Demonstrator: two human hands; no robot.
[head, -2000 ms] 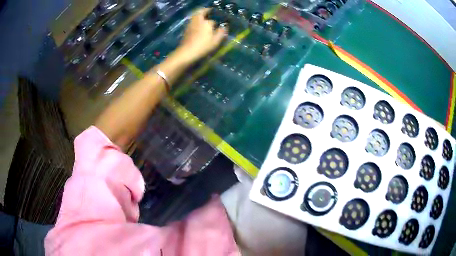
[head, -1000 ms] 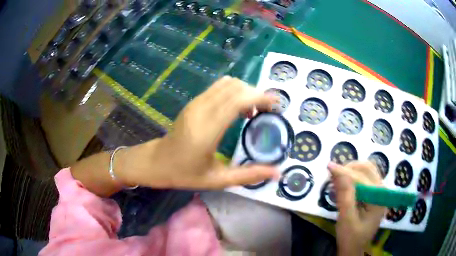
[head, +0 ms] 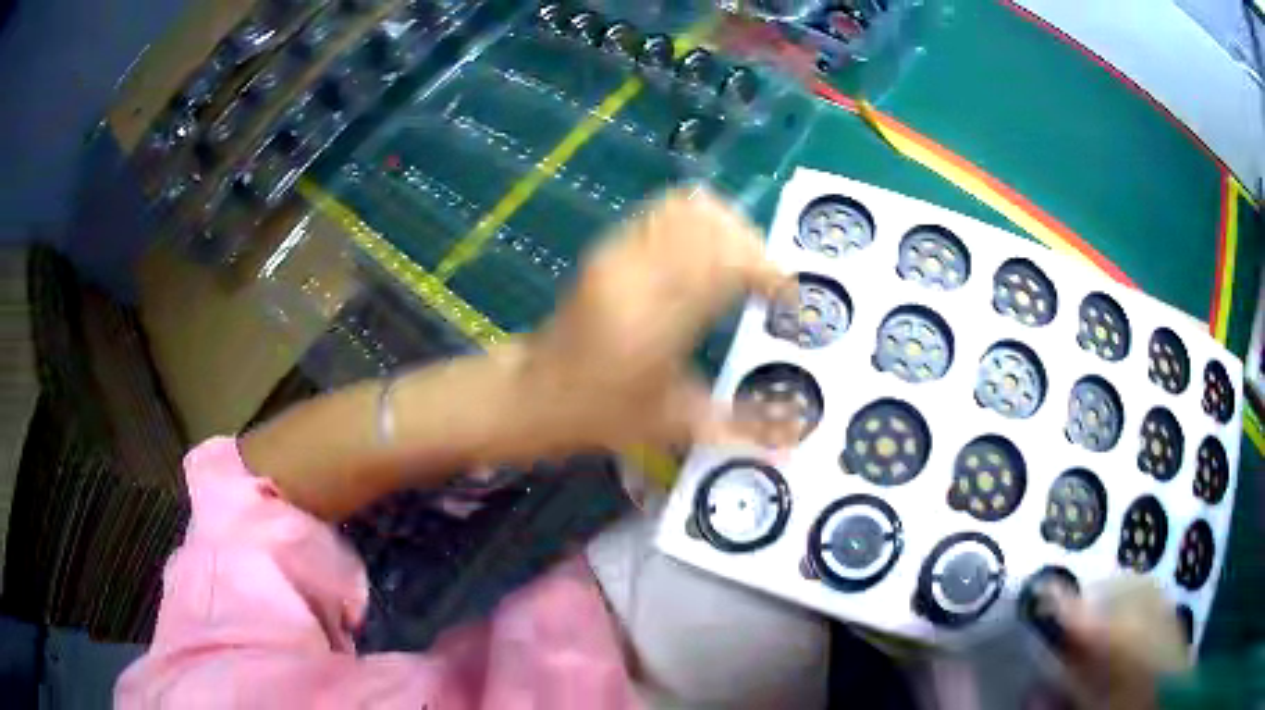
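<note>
The white foam tray [head: 867, 386] lies tilted in front of me at the right. Three smooth-faced discs sit in its near-row pockets: a bright one [head: 742, 505], a greyish one [head: 855, 542] and another [head: 960, 578]. Other pockets show rings of small holes. My left hand [head: 666, 326] is blurred over the tray's left edge, thumb and fingers apart, with no disc visible between them. My right hand [head: 1126, 641] is blurred at the lower right, its fingers by a dark round pocket or disc [head: 1049, 605]. Green shows beside it, but its grip is unclear.
Clear blister trays [head: 479, 167] lie on the green mat [head: 1020, 132] at the left and centre, some cavities holding discs [head: 655, 53]. Brown cardboard sheets [head: 104, 479] are stacked at the far left. Yellow and red tape [head: 971, 180] runs behind the foam tray.
The disc held by my left hand a second ago no longer shows there. My right hand has moved right and down, and the full green handle is no longer clearly visible.
</note>
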